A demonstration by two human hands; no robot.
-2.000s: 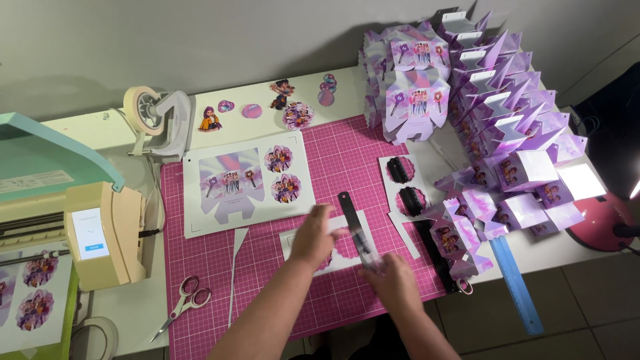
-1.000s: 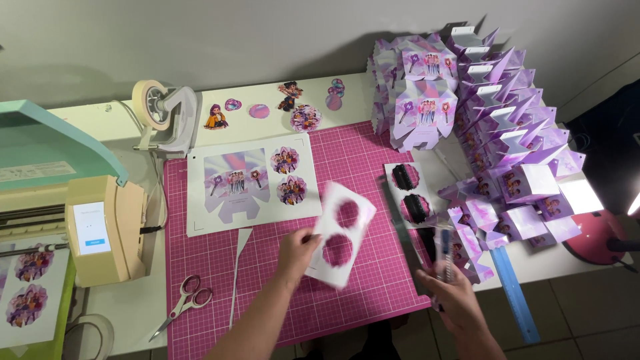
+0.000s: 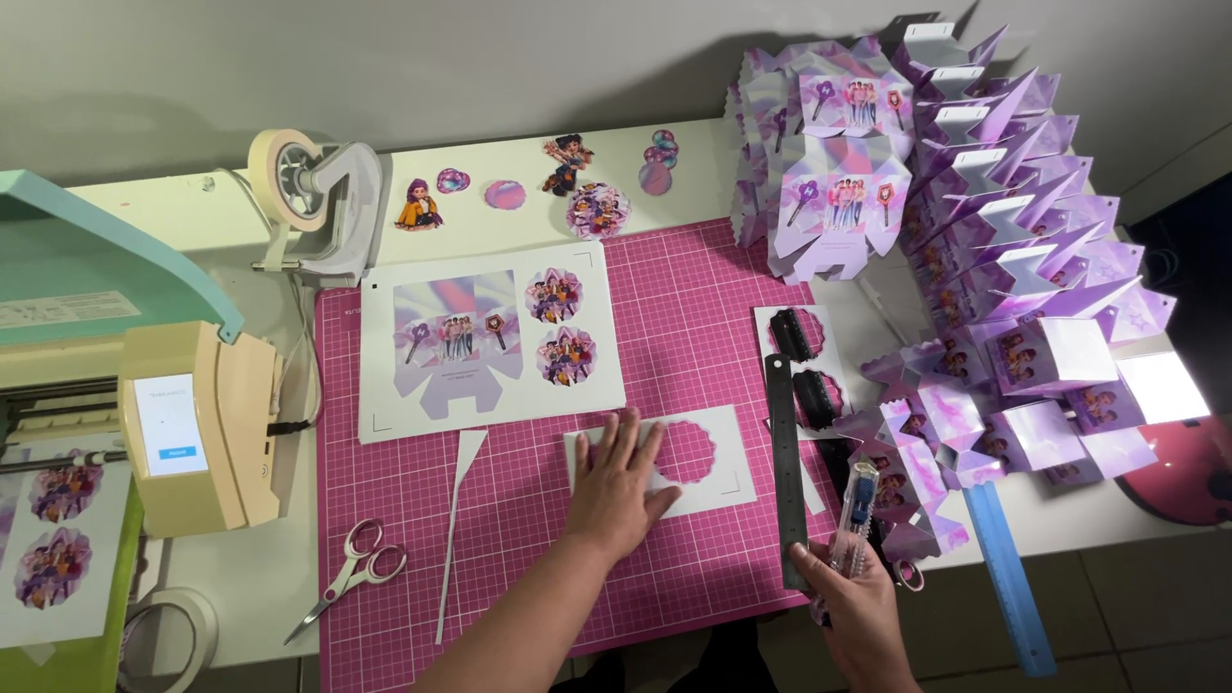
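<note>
My left hand (image 3: 621, 481), fingers spread, lies flat on a white paper piece with scalloped cut-outs (image 3: 730, 472), on the pink gridded cutting mat (image 3: 539, 577). One round hole shows right of my fingers; the hand covers the paper's left part. My right hand (image 3: 847, 587) holds a black ruler (image 3: 789, 481) upright in view and a clear-bodied utility knife (image 3: 855, 520) beside it, near the mat's right edge. Above my left hand lies a printed sheet (image 3: 491, 337) with a box template and two scalloped round pictures. A thin white paper strip (image 3: 454, 539) lies to the left.
Scissors (image 3: 356, 577) lie at the mat's left edge. A cutting machine (image 3: 192, 423) and a tape dispenser (image 3: 332, 212) stand left. Folded purple paper boxes (image 3: 1049, 356) and flat box blanks (image 3: 837, 192) crowd the right, above a blue ruler (image 3: 1006, 577). Paper cutouts (image 3: 597, 210) lie behind the mat.
One second ago my left hand held the cut-out paper raised and tilted; now it lies flat under that hand. The black ruler now stands out clear in my right hand, beside the knife.
</note>
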